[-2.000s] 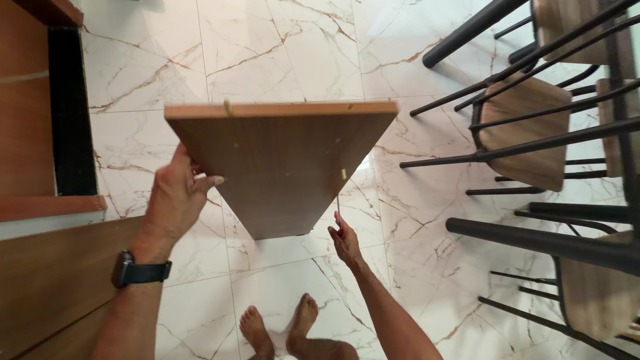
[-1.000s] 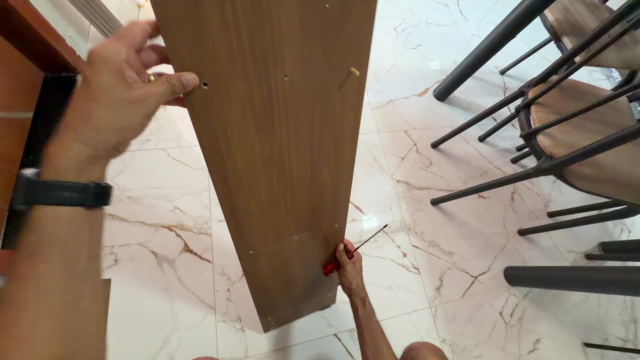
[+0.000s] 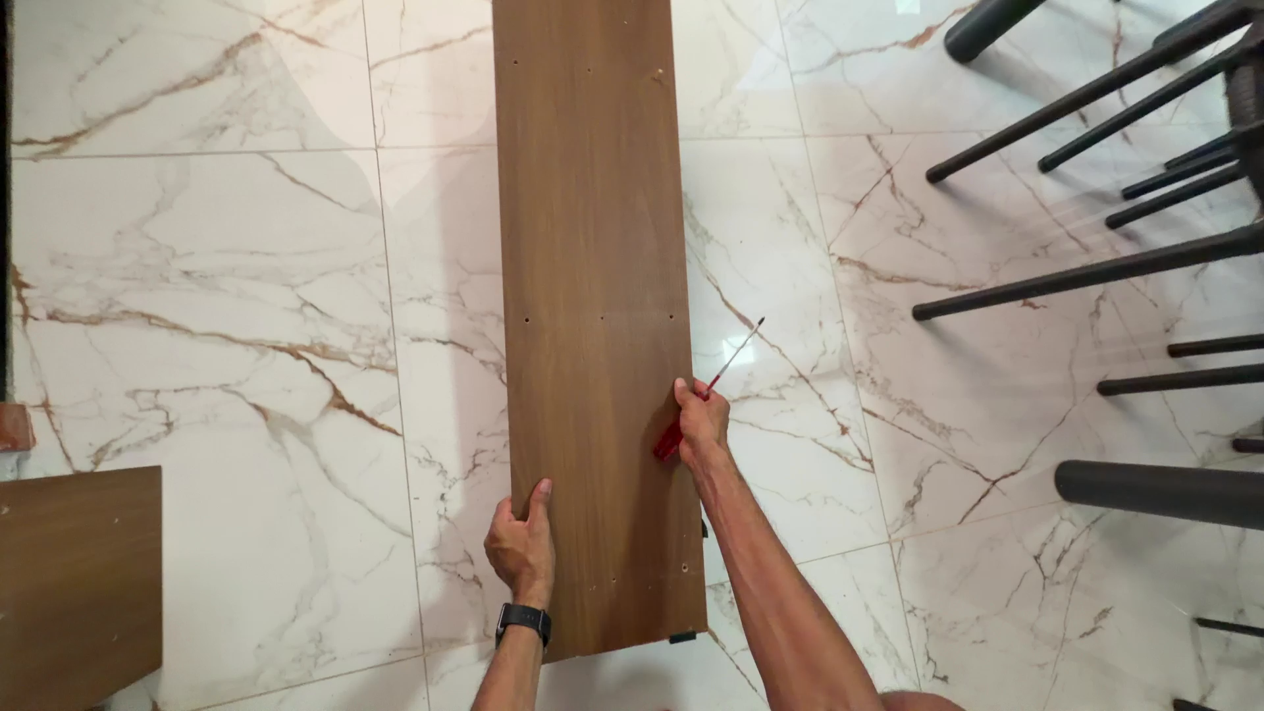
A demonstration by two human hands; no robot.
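A long brown wood-look panel (image 3: 597, 227) with small drilled holes runs from the top of the view down toward me. My left hand (image 3: 523, 543), with a black watch on the wrist, grips its left edge near the lower end, thumb on the face. Holding the right edge a little higher up is my right hand (image 3: 703, 420), which also keeps a screwdriver (image 3: 671, 437) with a red handle against the panel, its shaft pointing up and right. A small wooden dowel (image 3: 659, 75) stands in the panel near the upper right edge. Small black pieces (image 3: 682, 638) show at the lower right corner.
Black metal chair or table legs (image 3: 1086, 272) reach in from the right over the marble-patterned tile floor (image 3: 247, 395). Another brown panel (image 3: 84, 583) lies at the lower left, with a reddish-brown edge piece (image 3: 15, 428) above it.
The panel, tilted up two seconds ago, now shows its broad face to me. My left hand has moved from its upper part down to near the lower end. The screwdriver stays in my right hand.
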